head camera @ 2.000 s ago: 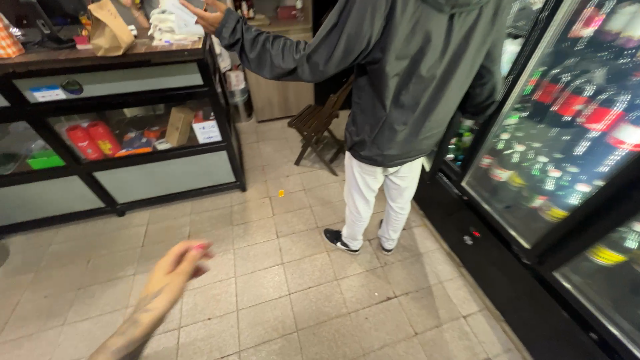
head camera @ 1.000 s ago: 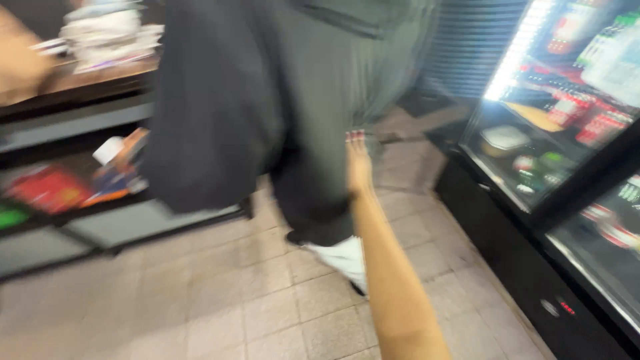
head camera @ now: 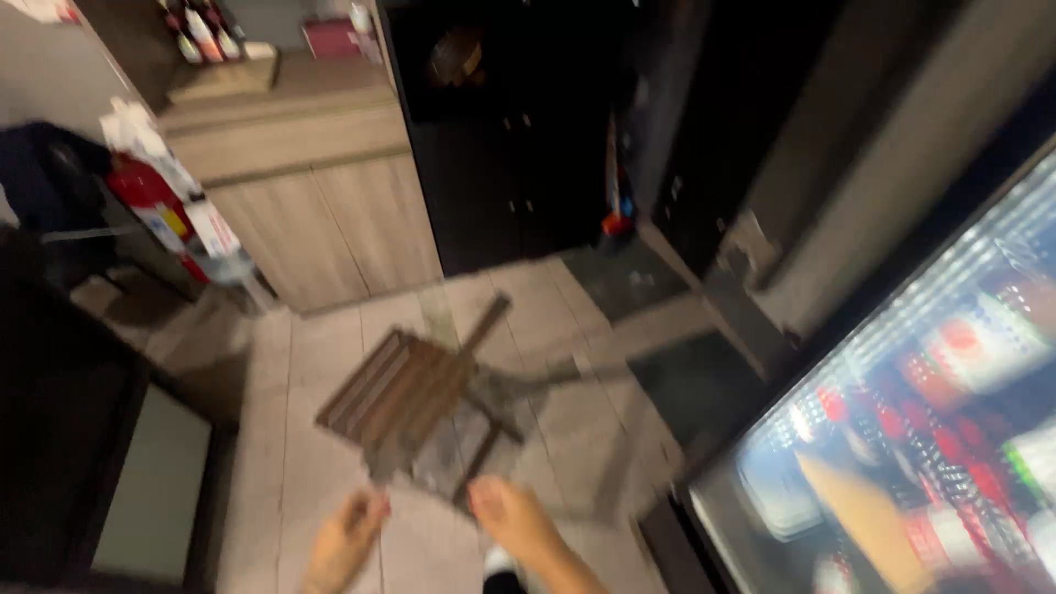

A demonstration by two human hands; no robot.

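A brown slatted wooden folding chair (head camera: 404, 384) stands on the tiled floor in front of me, blurred by motion. My left hand (head camera: 351, 528) is just below the near corner of its seat, with fingers curled and nothing visible in them. Close to the lower end of a chair leg is my right hand (head camera: 507, 511), its fingers bent; blur hides whether it touches the chair, and I see nothing held. Part of a shoe (head camera: 497, 561) shows at the bottom edge, below my right hand.
On the right is a lit glass-door drinks fridge (head camera: 907, 429). A light wood cabinet (head camera: 322, 223) and black cupboards (head camera: 487, 198) stand behind the chair. A red fire extinguisher (head camera: 148, 194) is at the left, above a dark counter end (head camera: 157, 487). Dark mats (head camera: 701, 379) lie on the floor.
The view has moved forward to the chair. The person in the dark jacket is out of view. My right hand was against or near that jacket one second ago; both my hands now show near the chair.
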